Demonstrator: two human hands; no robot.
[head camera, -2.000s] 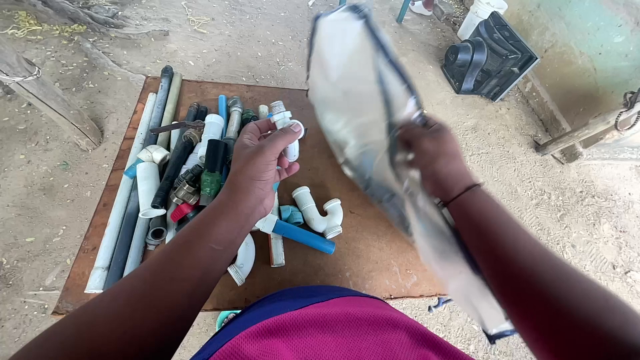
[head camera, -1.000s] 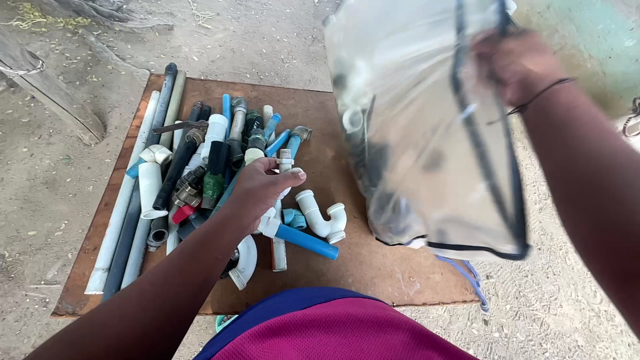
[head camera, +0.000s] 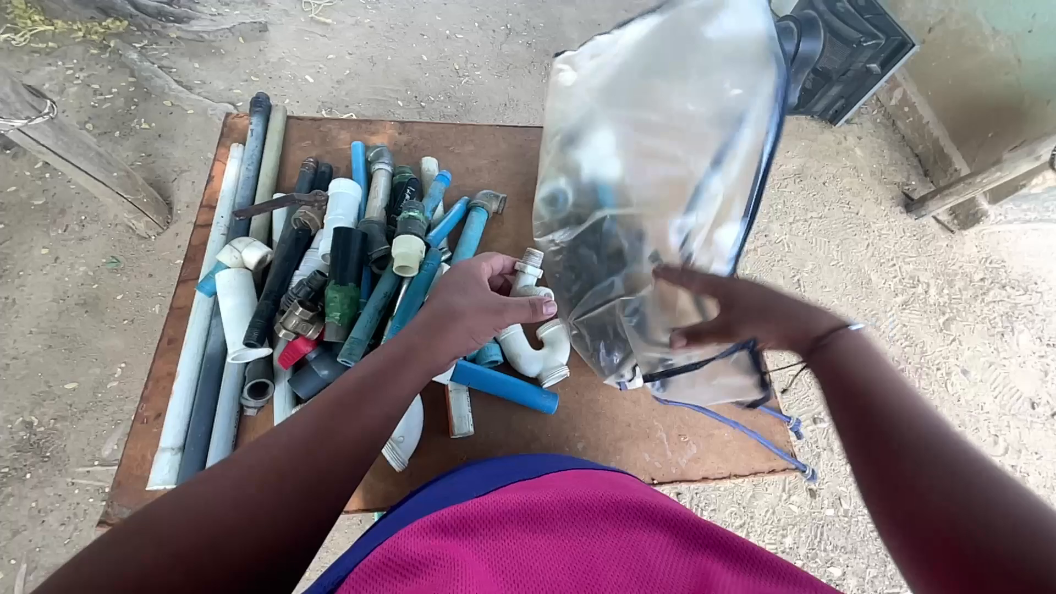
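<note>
Between the thumb and fingers of my left hand (head camera: 483, 305) is a small white plastic pipe fitting (head camera: 528, 276) with a threaded end. A white U-shaped trap fitting (head camera: 540, 351) lies just below it. My right hand (head camera: 734, 313) is spread against a clear plastic bag (head camera: 652, 148) with dark edging; whether its fingers grip the bag I cannot tell. Dark and blue pieces show through the plastic. A blue cord (head camera: 734, 425) trails from the bag's lower end. Left of my left hand lies a pile of pipe pieces, among them a white elbow pipe (head camera: 239, 309) and a valve with a red handle (head camera: 299, 351).
Long grey and white pipes (head camera: 194, 379) lie along the left edge of the brown board (head camera: 610, 437). A blue pipe piece (head camera: 505, 388) lies near the board's front. Wooden posts (head camera: 82, 161) stand at the left; a black plastic object (head camera: 850, 54) sits on the ground at the upper right.
The bag, raised and swung about by my right hand earlier, now stands at the board's right side. My right hand has come down to the bag's lower part. My left hand still holds the fitting.
</note>
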